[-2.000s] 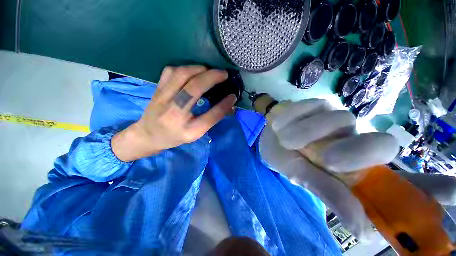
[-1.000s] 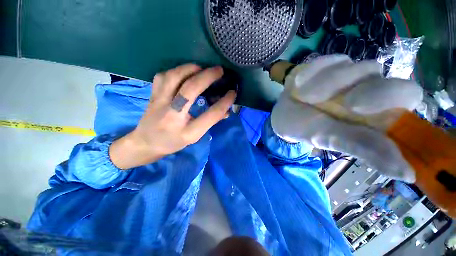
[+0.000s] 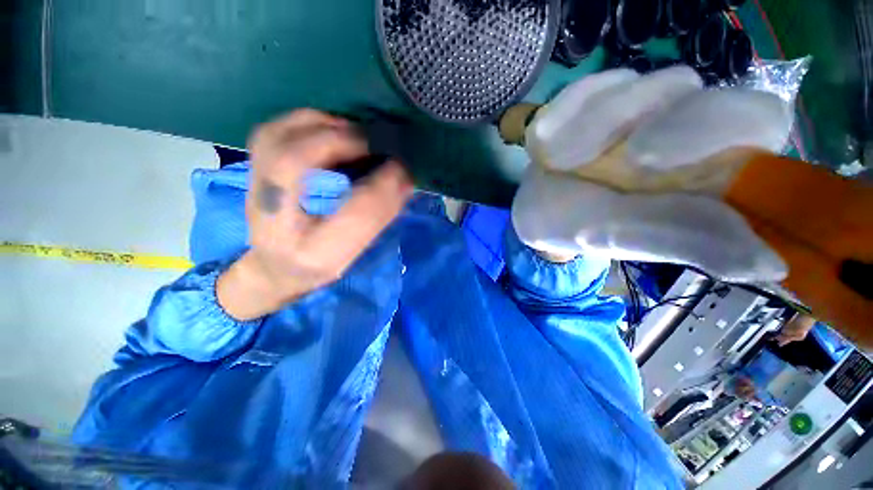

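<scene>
My left hand (image 3: 302, 206), bare and blurred, is at the bench edge, its thumb and fingers around a dark blurred black unit (image 3: 371, 165). The hand hides most of the unit. My right hand (image 3: 651, 172), in a white glove, is closed around an electric screwdriver (image 3: 804, 225) with an orange body. The tan nose is at the lower right rim of the round screw plate (image 3: 469, 67); the bit tip cannot be made out. Small black screws (image 3: 421, 17) lie heaped at the top of the plate.
Rows of black units (image 3: 637, 21) stand right of the plate, partly cut off by the top edge. A clear plastic bag (image 3: 785, 77) lies behind my glove. Part of a blue bin (image 3: 481, 237) shows below the bench edge. Another person's hand (image 3: 794, 328) shows at lower right.
My left hand has moved left, with the dark unit between its fingers. My right hand has moved up from beside the unit to the plate's rim with the screwdriver.
</scene>
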